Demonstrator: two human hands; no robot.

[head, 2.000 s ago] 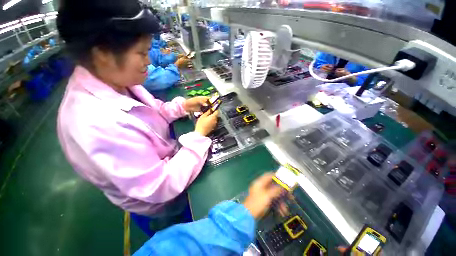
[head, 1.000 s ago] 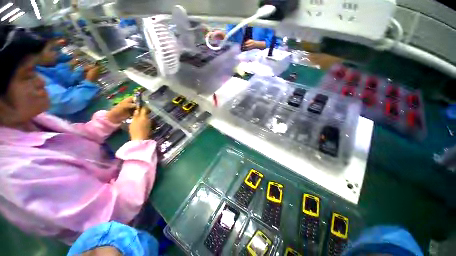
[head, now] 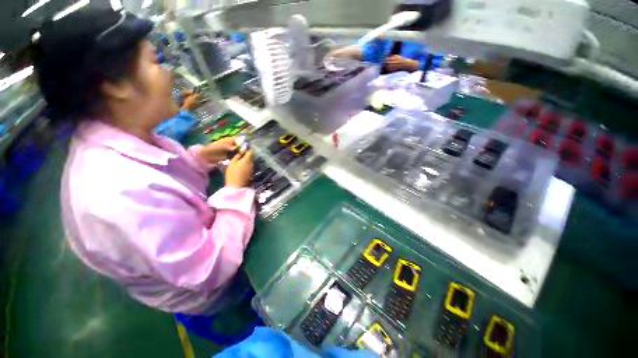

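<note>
A clear blister tray [head: 318, 241] lies on the green bench in front of me. Its far row holds several yellow-framed keypad phones [head: 400, 288] with dark screens. In the near row an all-dark keypad phone [head: 327, 314] shows a pale screen, and a yellow-framed phone with a bright screen [head: 376, 339] is cut by the bottom edge. My blue sleeve shows at the bottom edge, but neither of my hands is in the picture.
A person in a pink smock stands at left, holding a small item over another blister tray [head: 283, 198]. Clear upper trays [head: 448, 183] with a few black phones sit on a white board [head: 553, 241]. A red-part tray [head: 514, 122], white fan [head: 271, 66] and power strip [head: 514, 24] are beyond.
The view first swung right and down, then slightly back left. Both phones seen at my hands two seconds ago are no longer held in view, and my hands have left the picture.
</note>
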